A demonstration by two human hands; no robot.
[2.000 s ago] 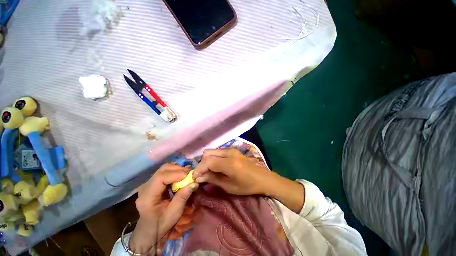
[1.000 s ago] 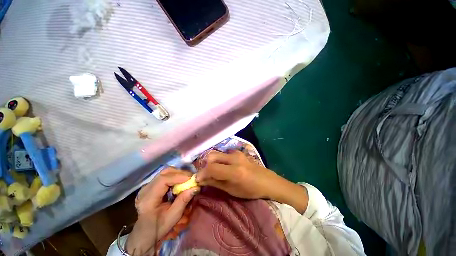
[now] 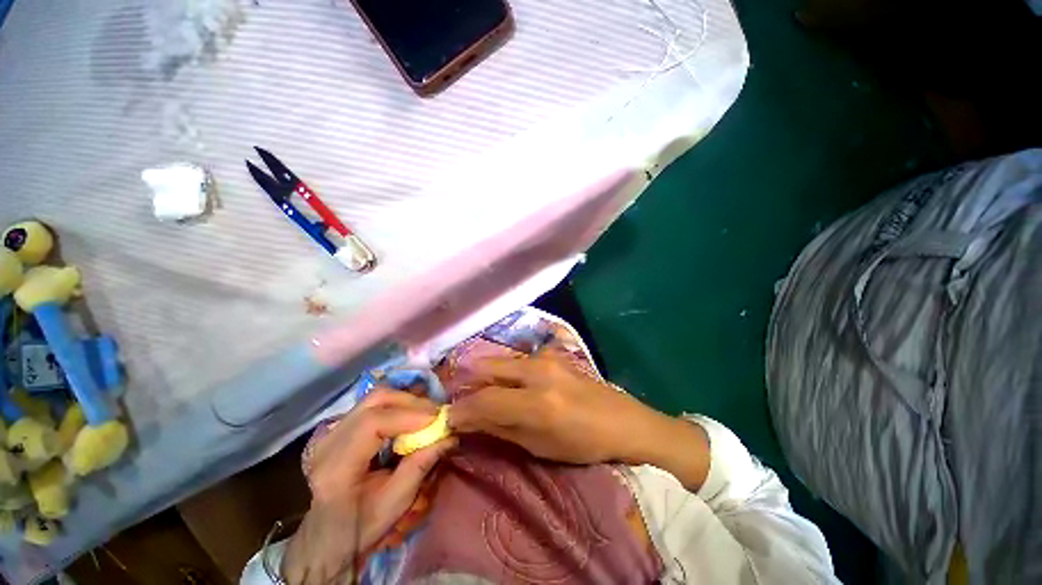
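Observation:
A yellow stuffed end (image 3: 423, 434) shows between the fingertips of both hands, above the lap. My left hand (image 3: 371, 463) is closed around it from the left, thumb below and fingers above. My right hand (image 3: 543, 408) pinches at its right end, fingertips together. A light-blue strip (image 3: 402, 379) shows just above my left fingers, bent in a curve. No needle or thread can be made out at the fingertips. The rest of the piece is hidden by the hands.
Thread snips (image 3: 309, 210), a white block (image 3: 177, 191), white fluff (image 3: 189, 32) and a smartphone (image 3: 440, 37) lie on the striped table. Loose threads (image 3: 674, 40) lie near its far right corner. Finished plush pieces (image 3: 69, 354) are piled at left. A grey fabric sack (image 3: 914, 377) stands at right.
The table and its things have shifted left in the picture as the view moved. Both hands remain together at the yellow end, which has turned slightly. More of the blue strip shows above the left fingers.

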